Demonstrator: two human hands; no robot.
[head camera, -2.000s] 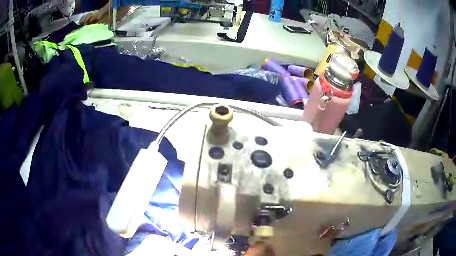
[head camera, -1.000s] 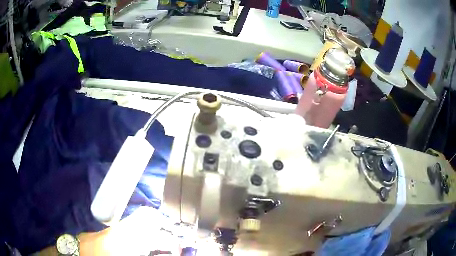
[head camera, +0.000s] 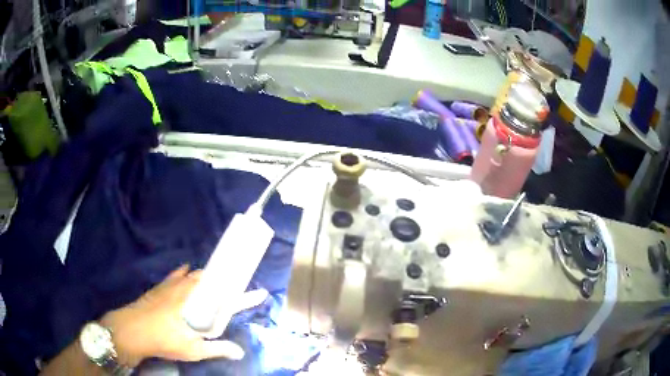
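My left hand, with a watch on the wrist, lies at the lower left on the navy fabric. Its fingers are spread and point right; the white LED lamp hides part of them. Bright blue cloth shows under the glare beside the fingertips. The cream sewing machine head stands right of the hand and covers most of the needle area. My right hand is not in view.
A pink flask stands behind the machine, with purple cones beside it. Navy cloth runs along the far edge. Thread cones stand at the right. A light blue rag hangs from the machine.
My left hand, out of view at first, then low at the frame's bottom by the needle, now shows spread on the navy fabric. The view has shifted, so the machine sits further right.
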